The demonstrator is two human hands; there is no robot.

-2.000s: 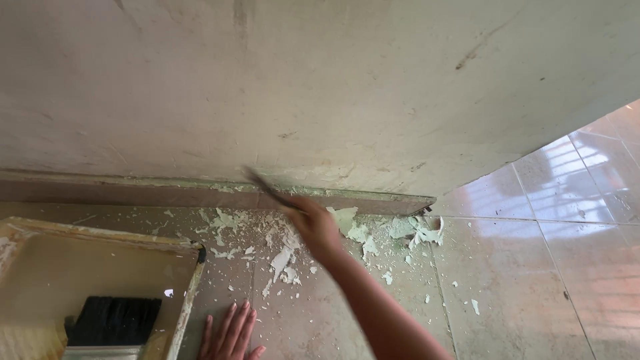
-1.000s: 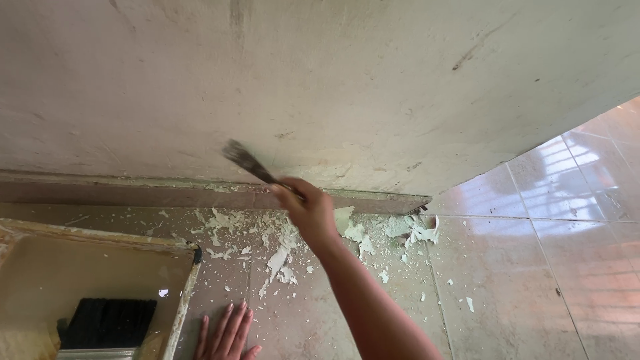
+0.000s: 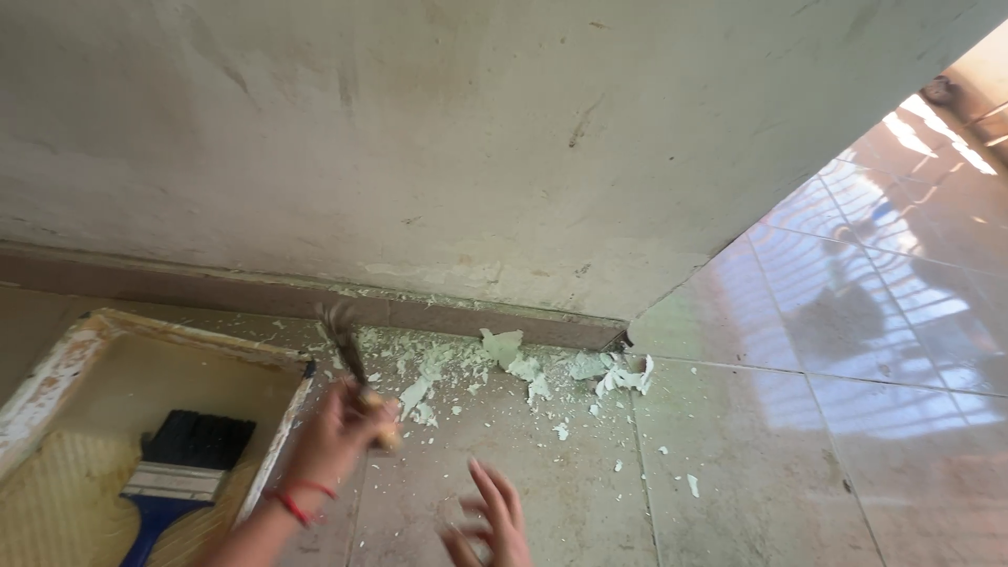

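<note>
My left hand [image 3: 342,433], with red bands at the wrist, is closed around the wooden handle of a scraper [image 3: 350,350]. The scraper's dark blade is blurred and points up toward the tiled skirting [image 3: 425,316] at the wall's foot. My right hand [image 3: 492,516] is at the bottom centre, blurred, fingers apart and holding nothing. Pale green paint flakes [image 3: 429,386] lie on the floor along the skirting, with larger curled pieces [image 3: 626,376] near its right end.
On the left stands a paint tray [image 3: 272,344] with a crusted rim. A wide paintbrush [image 3: 177,480] with black bristles and a blue handle lies in it. The stained wall [image 3: 472,157] rises behind, and glossy floor tiles [image 3: 890,331] extend right.
The scraper has passed from my right hand to my left. My left hand has risen from the floor, and my right hand has drawn back to the bottom centre.
</note>
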